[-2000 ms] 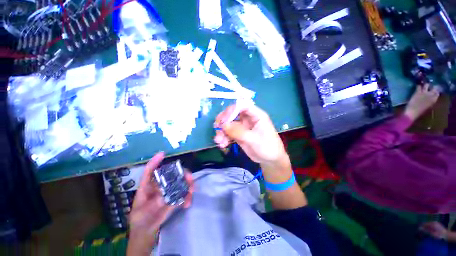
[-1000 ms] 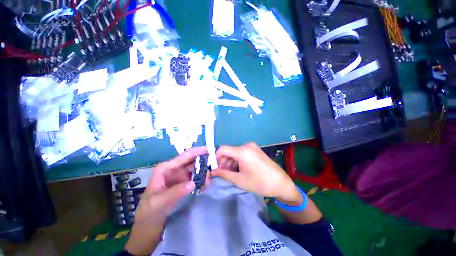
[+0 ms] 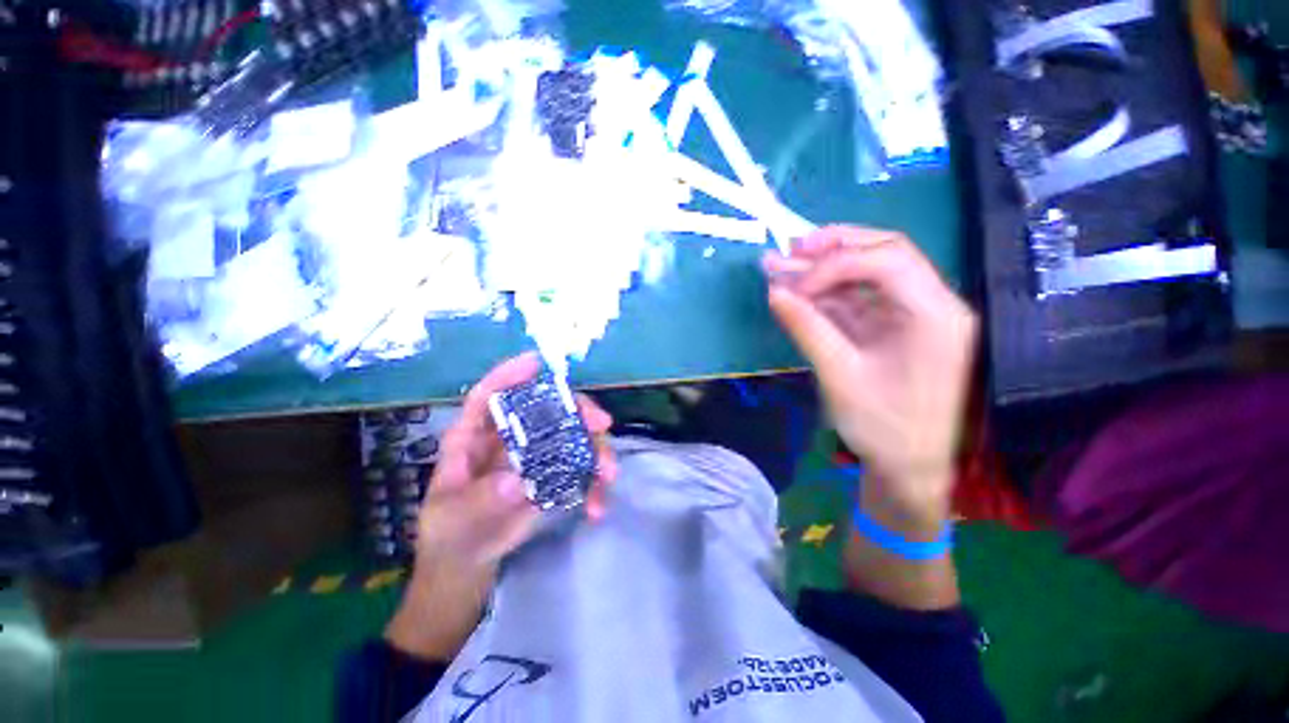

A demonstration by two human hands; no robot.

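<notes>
My left hand (image 3: 488,487) holds a dark circuit board (image 3: 549,445) with silver and white parts, above my lap near the bench edge. A white flat ribbon cable (image 3: 553,353) runs up from the board's top edge and merges with the overexposed cable pile (image 3: 558,233). My right hand (image 3: 891,353) is over the bench at the pile's right side, its thumb and fingertips pinched at the end of a loose white flat ribbon cable (image 3: 732,141). Another dark board (image 3: 567,110) lies on the pile.
Clear plastic bags (image 3: 233,240) are heaped at the left, more bags (image 3: 877,85) at the back. A black tray (image 3: 1096,346) at right holds boards with white cables. Wired metal parts (image 3: 332,28) are upper left, an orange wire bundle (image 3: 1213,57) upper right. A purple sleeve (image 3: 1187,494) shows at right.
My hands have parted: the right went up and right to the loose cables, the left keeps the board, now with its face showing. The view has shifted, moving the bench items right and up.
</notes>
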